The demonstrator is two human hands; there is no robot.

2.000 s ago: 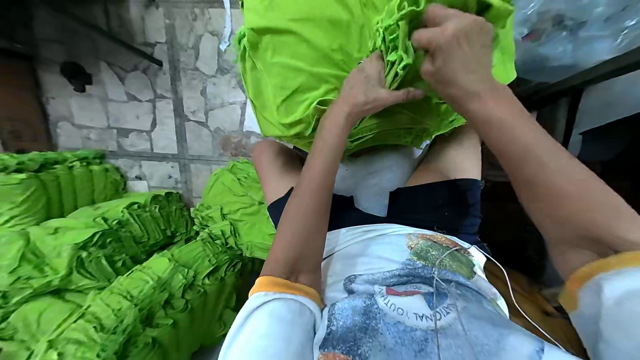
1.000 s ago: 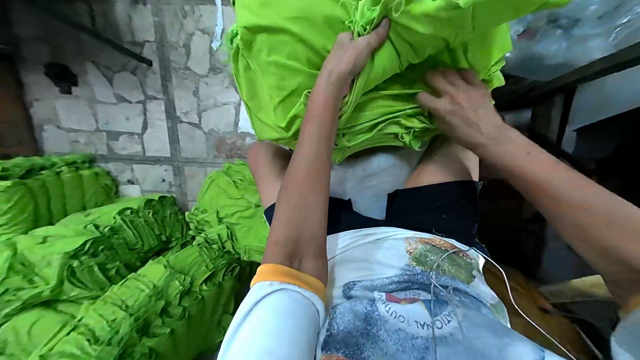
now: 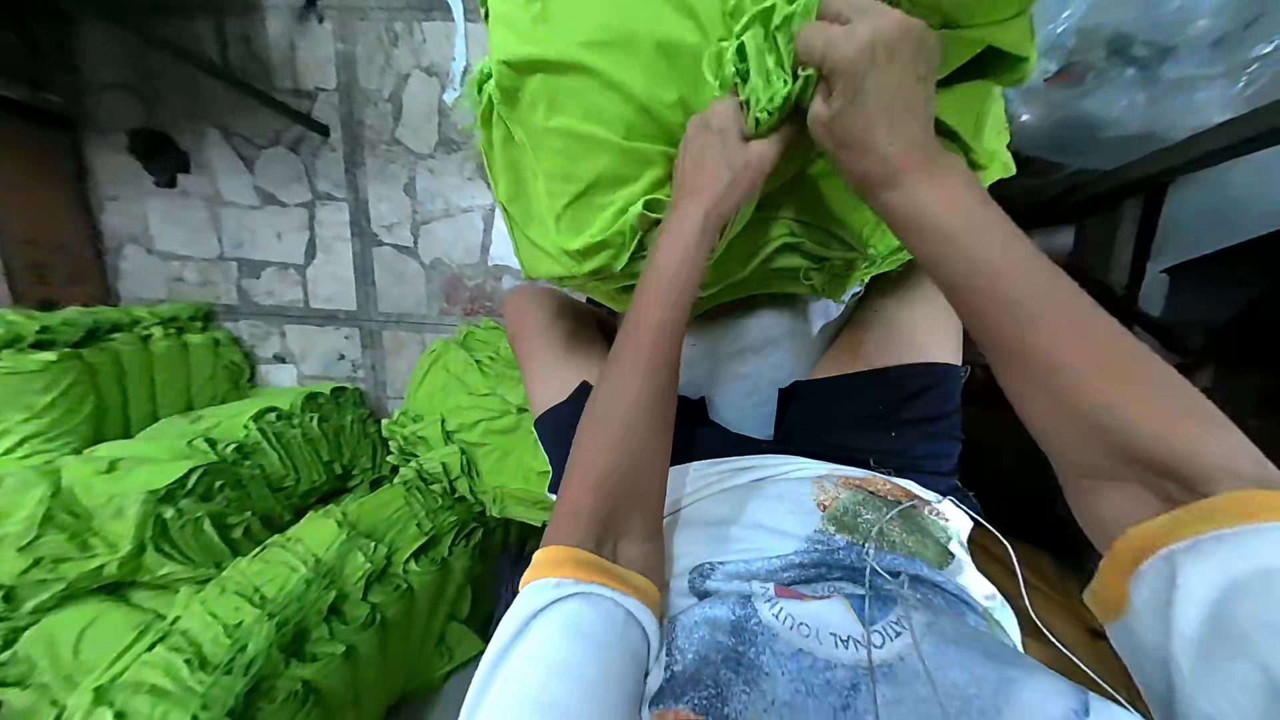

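A large heap of lime-green fabric pieces lies over my knees at the top of the head view. Near the middle of the heap, a bunched strip of fabric edges runs between my two hands. My left hand pinches the lower end of this bunch, its fingertips partly hidden in the folds. Just to its right and higher up, my right hand is closed on the bunch's right side. Beneath the heap, a white cloth hangs between my thighs.
Several stacks of the same green fabric stand at the lower left. Behind them spreads a stone-patterned floor with a dark bar above it. Clear plastic lies at the upper right beside a dark frame edge. A thin white cord crosses my shirt.
My right hand, spread flat on the lower right of the heap one second ago, has moved up and closed on the bunched edges. My left hand has moved down slightly along the fabric.
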